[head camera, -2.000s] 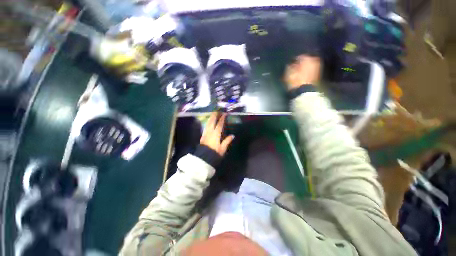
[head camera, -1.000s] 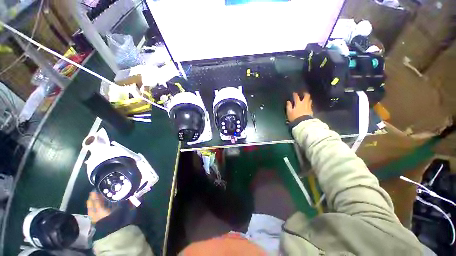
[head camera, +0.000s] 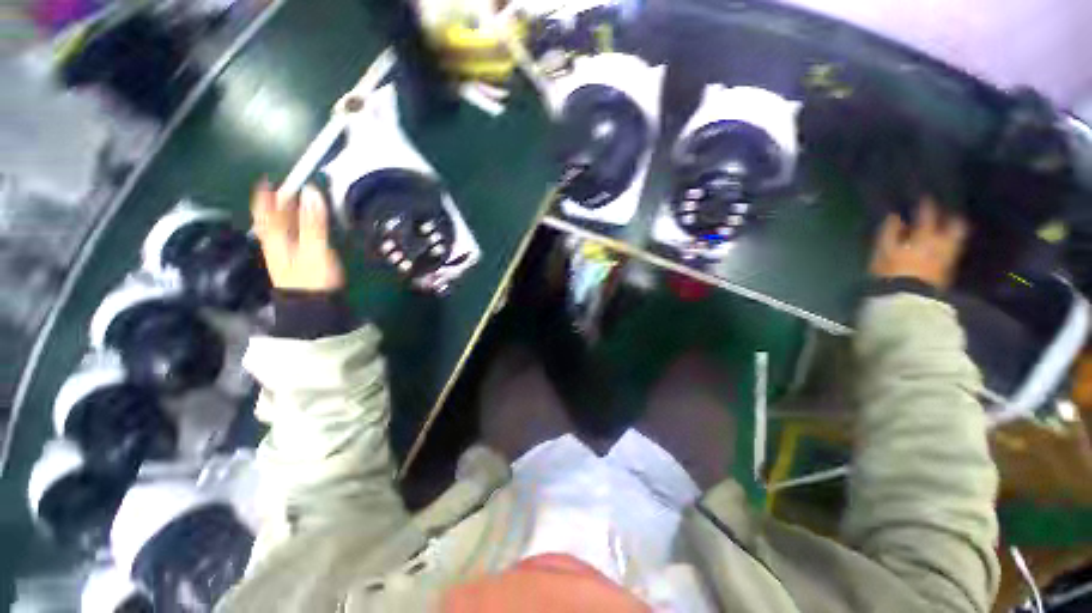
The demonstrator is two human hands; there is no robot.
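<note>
One PTZ dome camera [head camera: 401, 222] lies on the left green bench with its LED ring lit white. My left hand [head camera: 297, 237] is just left of it, fingers apart, with nothing seen in it. Two more dome cameras lie on the front bench, one unlit [head camera: 605, 138] and one with lit LEDs and a small blue light [head camera: 725, 168]. My right hand [head camera: 920, 246] rests on the dark bench to their right, blurred; whether a mouse is under it cannot be told.
A row of several dome cameras [head camera: 156, 341] stands at the far left. Yellow-edged odds and ends [head camera: 473, 42] lie at the top. Thin cables [head camera: 593, 281] hang at the bench gap. A white strip [head camera: 1054, 359] hangs at the right. The picture is blurred.
The view has turned left, so the benches appear tilted and more of the left row shows. My left hand has moved forward from below the left camera to beside it. My right hand remains on the front bench.
</note>
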